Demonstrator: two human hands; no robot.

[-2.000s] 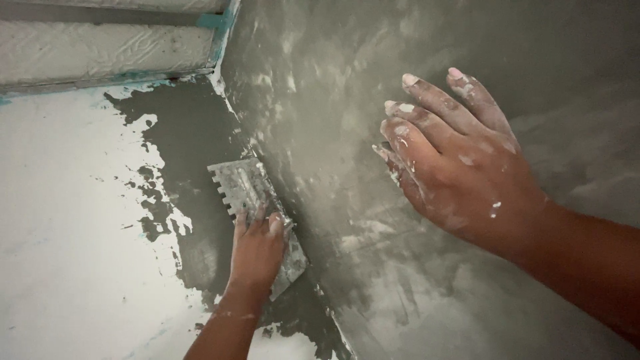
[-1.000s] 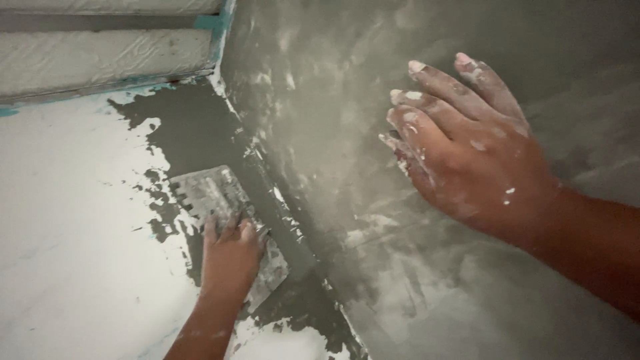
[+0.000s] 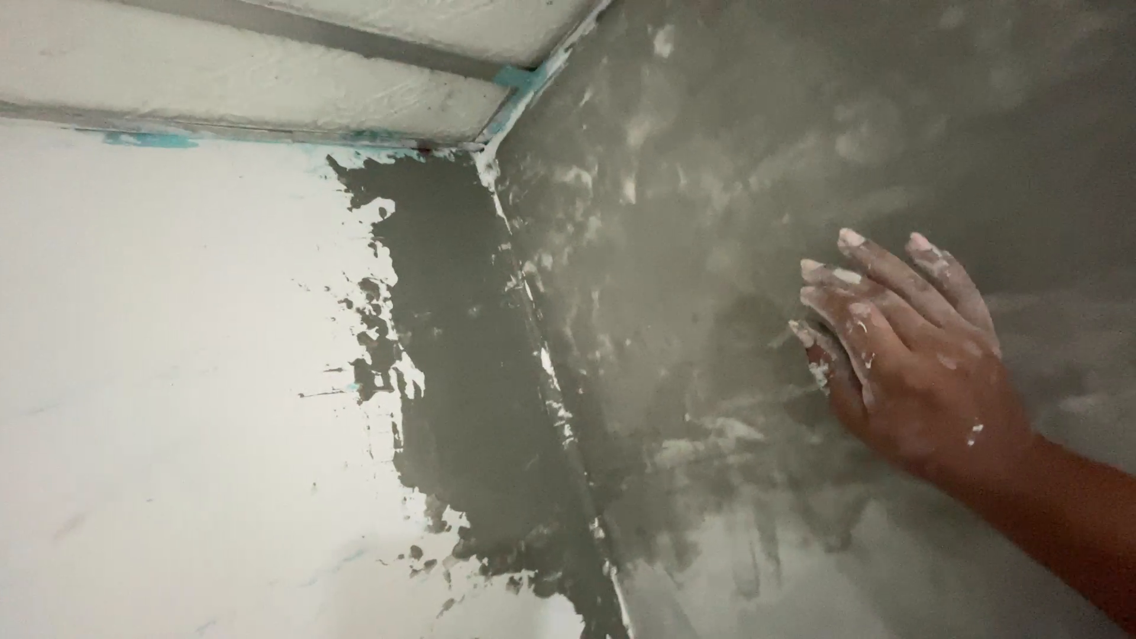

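My right hand [image 3: 914,364], spotted with white material, is at or near the grey wall [image 3: 710,266] on the right. Its fingers are somewhat spread and it holds nothing; whether the palm touches the wall cannot be told. My left hand and the notched trowel are out of view. A dark grey coated strip [image 3: 470,382] with a ragged left edge runs down the other wall beside the corner. White wall surface [image 3: 177,355] lies to its left. White bits mark the corner line [image 3: 550,382] between the two walls.
Above, pale textured ceiling panels [image 3: 266,71] with a grey strip [image 3: 355,37] between them meet the walls. Blue-green patches [image 3: 151,140] show along the ceiling edge and at the upper corner.
My left hand, holding a notched trowel against the coated strip in both earlier frames, has left the view with it. My right hand appears lower in the view.
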